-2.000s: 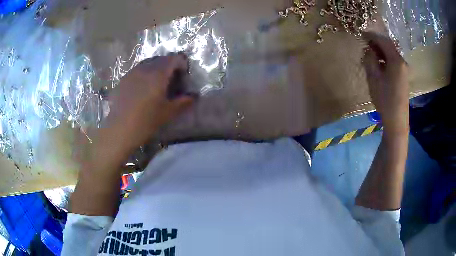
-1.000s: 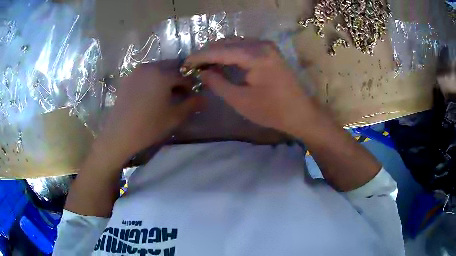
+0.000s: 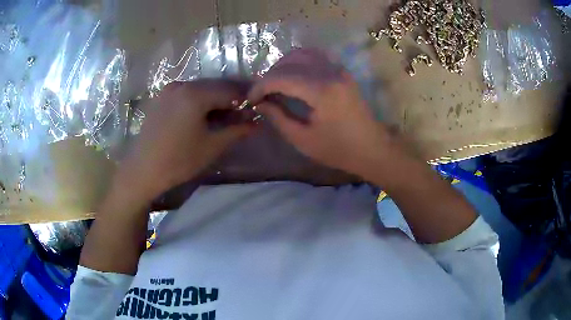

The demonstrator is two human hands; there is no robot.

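My left hand [image 3: 181, 131] and my right hand [image 3: 319, 112] meet fingertip to fingertip above the bench near my body. Small shiny metal pieces [image 3: 246, 105] show between the fingertips of both hands; their exact shape and number are blurred. A clear plastic bag [image 3: 241, 47] lies flat just beyond my hands, partly hidden by them. A loose heap of gold-brown metal pieces [image 3: 441, 31] lies on the cardboard [image 3: 451, 115] at the upper right.
Glossy clear plastic with scattered pieces [image 3: 69, 81] covers the bench's left side. More clear plastic [image 3: 519, 59] lies right of the heap. Blue bins [image 3: 41, 281] stand below the bench at lower left. Dark material [image 3: 532, 181] is at the right, past the cardboard's edge.
My right hand has come from beside the heap to my left hand, bringing metal pieces between the fingertips. In the last second the fingertips have closed together.
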